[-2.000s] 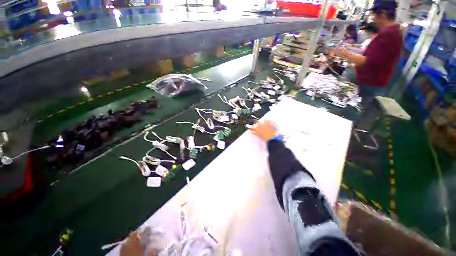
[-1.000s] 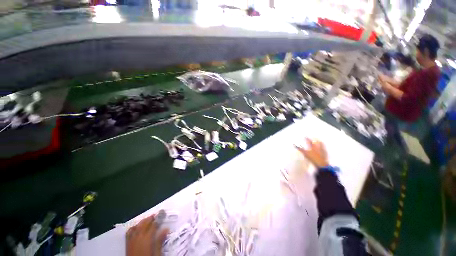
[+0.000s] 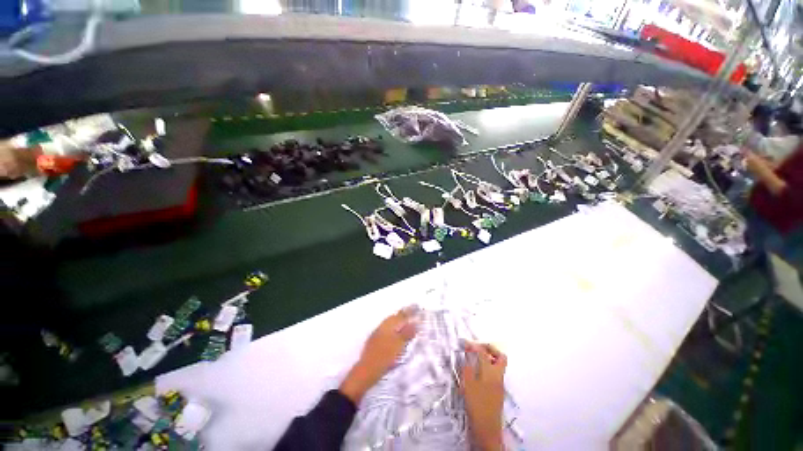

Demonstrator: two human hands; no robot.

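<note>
A tangled heap of white leads lies on the white sheet near its front edge. My left hand is at the heap's left side, its fingertips touching the leads; whether it grips any is unclear. My right hand is at the heap's right side, fingers bent close together near a small greyish bit; blur hides whether they hold it. Green boards with white tabs and yellow components lie at the left, with a denser pile at the lower left.
Boards with white leads sit in groups along the green belt. Behind them are black parts, a grey plastic bag and a black-topped red block. A grey shelf hangs above. A person is at far right.
My right hand has come back from the sheet's far part to the heap of leads. My left hand now shows beside the heap. The view has turned right, bringing the left boards into view.
</note>
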